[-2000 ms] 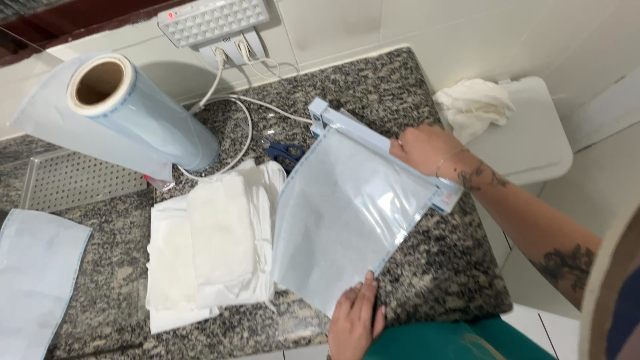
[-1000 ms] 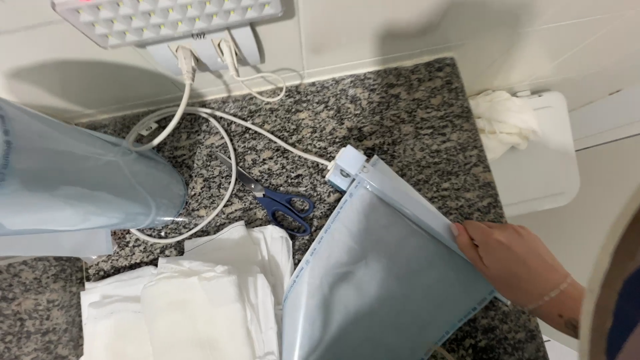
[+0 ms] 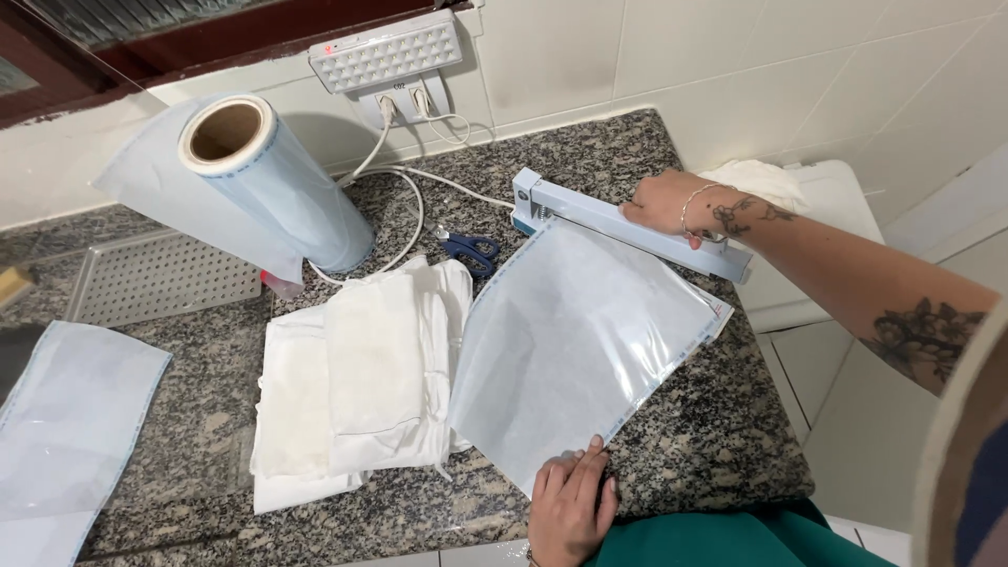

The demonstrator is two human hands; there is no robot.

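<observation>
A clear-faced sterilization pouch (image 3: 583, 339) lies on the granite counter, its far edge in the jaws of a white impulse heat sealer (image 3: 622, 224). The sealer's arm looks raised, with a spring showing at its hinge end. My right hand (image 3: 669, 203) grips the arm near its free end. My left hand (image 3: 573, 496) rests its fingertips on the pouch's near corner. Left of the pouch are folded white cloths (image 3: 370, 378), and blue-handled scissors (image 3: 470, 250) lie just behind them. A large roll of pouch film (image 3: 291, 189) stands at the back left.
Another cut pouch (image 3: 75, 441) lies at the far left, near a perforated metal tray (image 3: 169, 276). White cables (image 3: 421, 216) loop behind the cloths to wall sockets under an emergency light (image 3: 386, 51). A white lidded bin (image 3: 827, 220) with a cloth on it stands beyond the counter's right edge.
The sealer's arm, hidden by the pouch a second ago, now shows, with my right hand on it. My left hand, out of view a second ago, is back in view at the pouch's near corner.
</observation>
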